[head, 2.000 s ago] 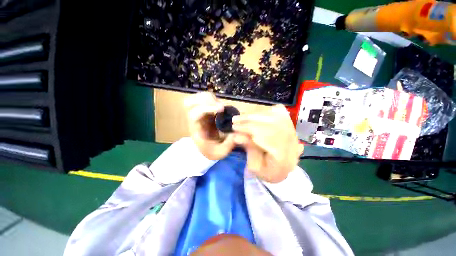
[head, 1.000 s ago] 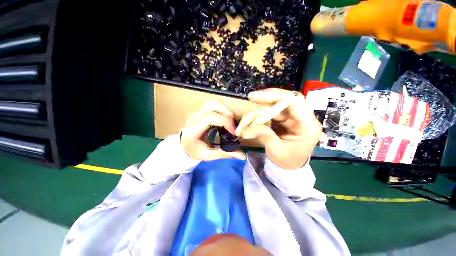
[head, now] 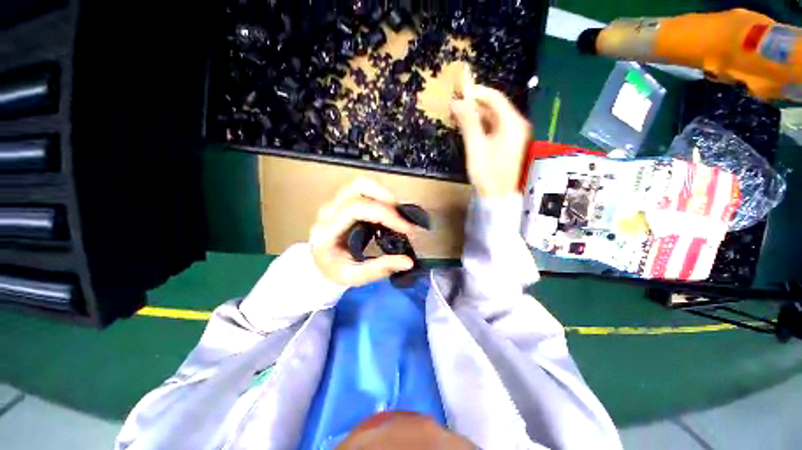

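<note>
My left hand (head: 356,235) is closed around black parts (head: 387,242) in front of my chest. Dark round shapes show between the thumb and fingers; whether they are one piece or several I cannot tell. My right hand (head: 494,136) is over the right side of the parts tray (head: 352,160), its fingertips near the loose small black fittings (head: 387,105) and the bare tan bottom. Whether the right fingertips hold a small part I cannot tell.
The foam rack (head: 132,176) with tubes stands at the left. A cardboard sheet (head: 295,202) lies below the tray. The screw feeder (head: 550,235) is at the right, near crumpled clear plastic (head: 734,167) and a labelled bag (head: 626,110). The orange screwdriver (head: 695,39) hangs upper right.
My right hand has left the parts in my left hand and moved up over the tray. My left hand still holds the black parts. The orange screwdriver has shifted in view.
</note>
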